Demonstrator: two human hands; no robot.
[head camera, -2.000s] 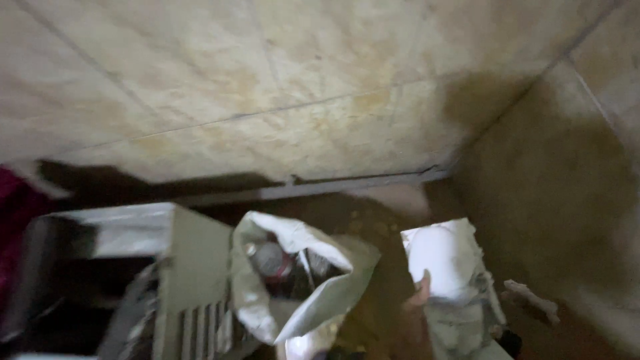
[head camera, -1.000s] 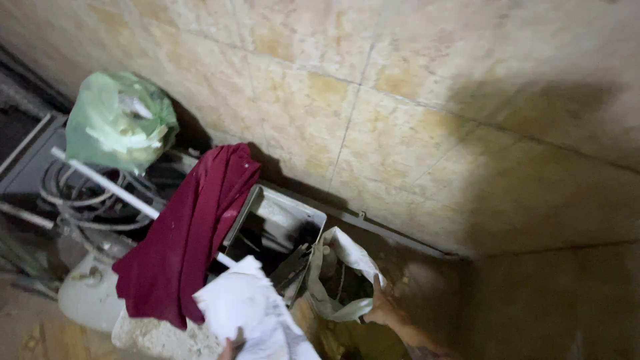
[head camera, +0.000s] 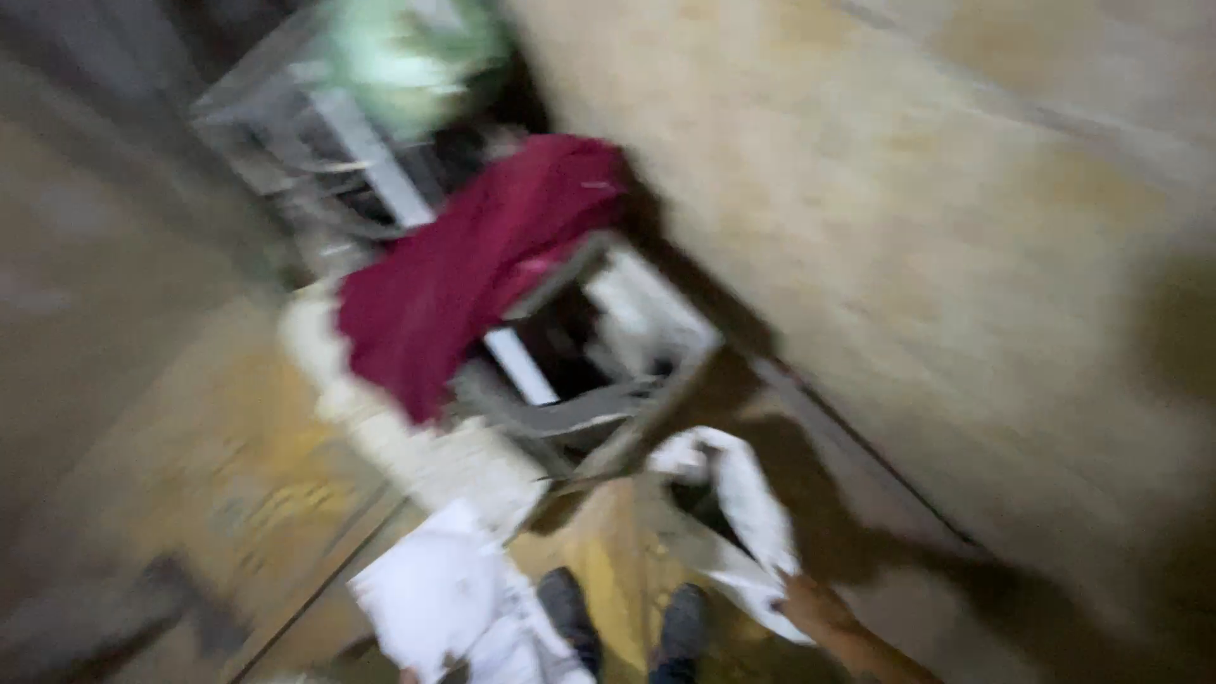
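At the lower left of the head view, my left hand (head camera: 410, 675) shows only as a fingertip at the edge of a white sheet-like bundle (head camera: 442, 594), which it holds. My right hand (head camera: 807, 606) grips the rim of an open white sack (head camera: 755, 494) at the lower middle right. The sack's mouth is dark inside, and its contents are too blurred to tell. Beyond the sack stands an open grey box (head camera: 655, 413) with dark things inside. A maroon cloth (head camera: 475, 256) drapes over its left side.
A green plastic bag (head camera: 418, 62) rests at the top left, near coiled hoses and a white strip (head camera: 370, 157). A pale, rough slab (head camera: 446, 465) lies beside the box. The tiled wall (head camera: 902, 237) rises at the right. My shoes (head camera: 679, 622) are on the stained floor.
The view has swung a good deal. Two seconds ago the white bundle was to the right of the sack; now it is to the left. My right hand remains on the sack's rim since one second ago.
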